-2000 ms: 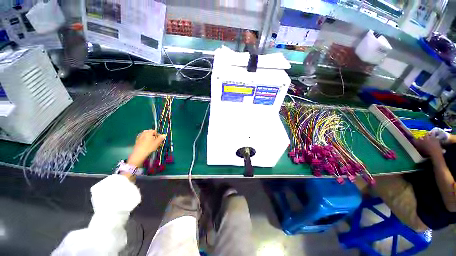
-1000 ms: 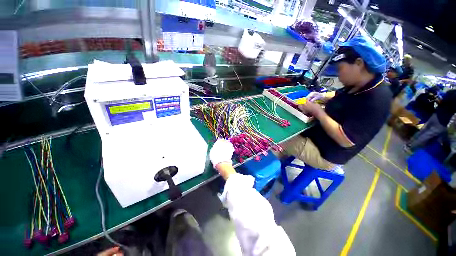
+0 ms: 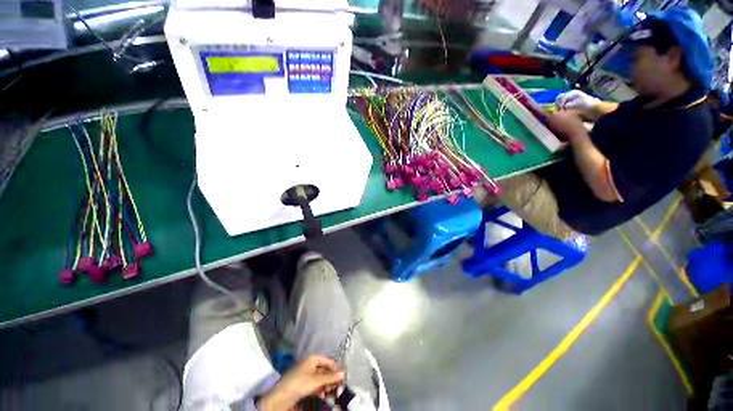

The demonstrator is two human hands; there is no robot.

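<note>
My left hand (image 3: 309, 380) is bare and over my lap at the bottom edge. Its fingers are pinched at the lower end of thin, blurred wires (image 3: 346, 343). A white patch beside it (image 3: 366, 395), probably my gloved right hand, is cut off by the bottom edge; its fingers cannot be made out. The white machine (image 3: 277, 132) stands on the green bench with its black nose (image 3: 309, 218) pointing outward. A small group of leads (image 3: 103, 189) with magenta ends lies left of it. A larger pile (image 3: 426, 172) lies right of it.
A grey cord (image 3: 195, 233) runs over the bench edge towards my lap. A seated person (image 3: 643, 152) works to the right at a long white tray (image 3: 526, 112). Blue stools (image 3: 438, 237) stand below the bench. A yellow line (image 3: 571, 337) crosses the floor.
The view has swung right, then partly back and down. My gloved right hand has left the larger pile. My left hand, earlier at the small group, is now over my lap with thin wires.
</note>
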